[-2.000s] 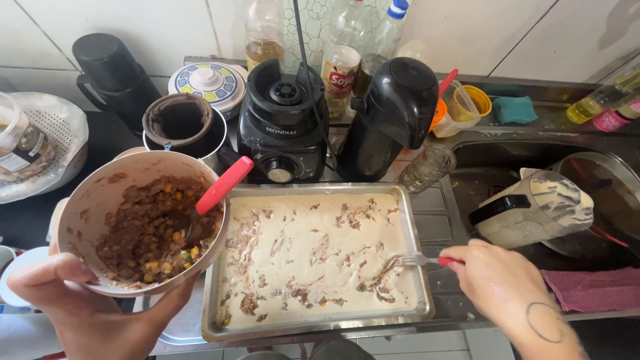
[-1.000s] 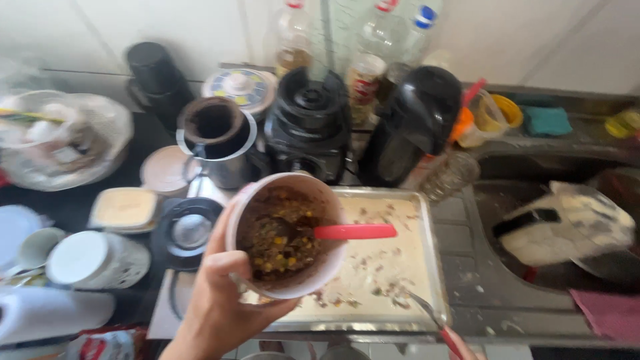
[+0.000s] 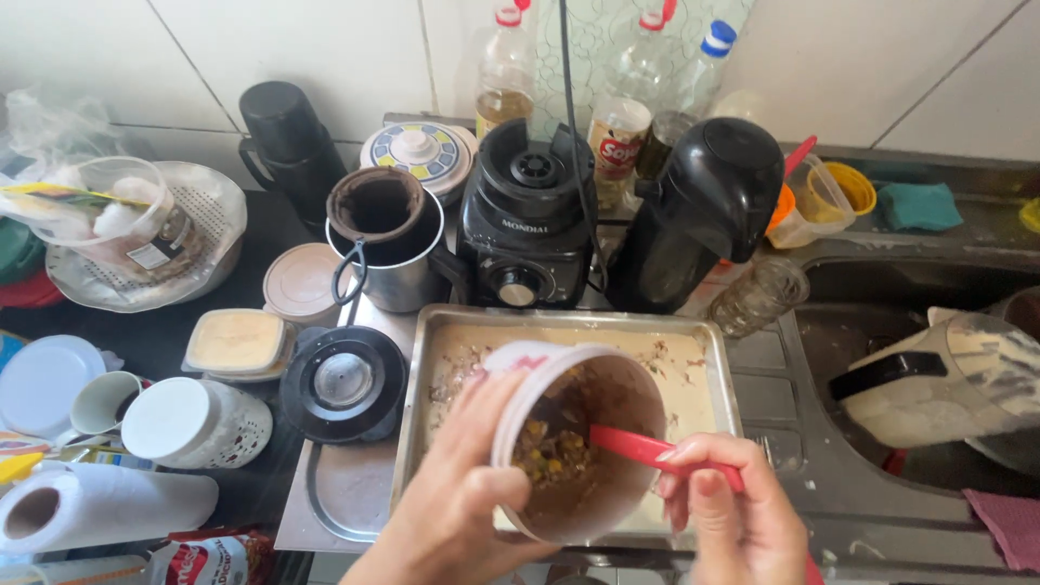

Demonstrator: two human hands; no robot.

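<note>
My left hand (image 3: pixel 459 487) grips a white plastic tub (image 3: pixel 642 398), tilted so that its mouth faces right. Inside the tub lies a brown filling with yellow corn-like pieces (image 3: pixel 552 455). My right hand (image 3: pixel 731 496) holds the red handle of a spoon (image 3: pixel 630 445), whose head is down in the filling. Below both hands is a rectangular metal baking pan (image 3: pixel 731 382) of pale batter (image 3: pixel 691 357) with bits of filling scattered on it. A red handle end shows under my right hand, and tines show faintly beside it; how it is held is hidden.
Behind the pan stand a black blender base (image 3: pixel 528 219), a black pump thermos (image 3: pixel 699 211) and a metal pot with a cloth strainer (image 3: pixel 390 268). A glass jar (image 3: pixel 760 296) is near the pan's corner. A blender jug (image 3: pixel 934 382) lies in the sink at right. Lidded containers crowd the left.
The tub has tipped and is now low over the pan. My right hand, earlier at the batter with a fork, now grips the red spoon in the tub.
</note>
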